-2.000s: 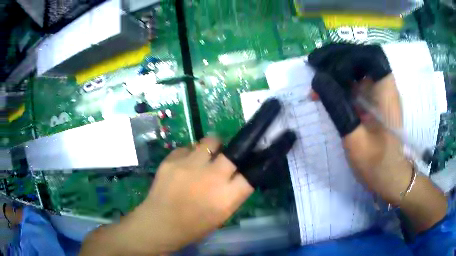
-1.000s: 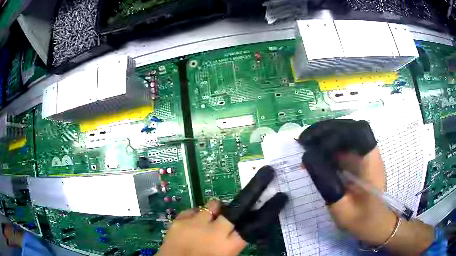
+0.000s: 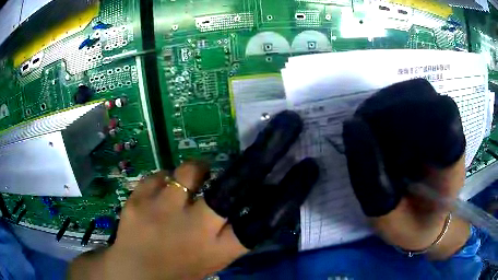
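A stack of white record sheets [image 3: 327, 82] with a printed grid lies on the green circuit board [image 3: 207, 71]. My right hand [image 3: 409, 164], with black finger cots and a bracelet, holds a clear pen [image 3: 464, 210]; its dark tip is at the sheet's left part. The pen's middle is blurred and partly hidden by the fingers. My left hand [image 3: 218, 208], with black cots on some fingers and a ring, rests with two covered fingertips on the sheet's left edge, fingers apart and holding nothing.
A long silver heat sink [image 3: 43, 153] sits on the board at the left, beside small red, black and blue components. A dark gap [image 3: 155, 87] runs between boards. Yellow strips [image 3: 60, 33] show at the top. Part of a silver plate [image 3: 254, 104] shows left of the sheets.
The view has moved closer, so the hands and sheets look larger; the upper heat sinks and far rail are mostly out of frame. My right hand still holds the pen over the sheets.
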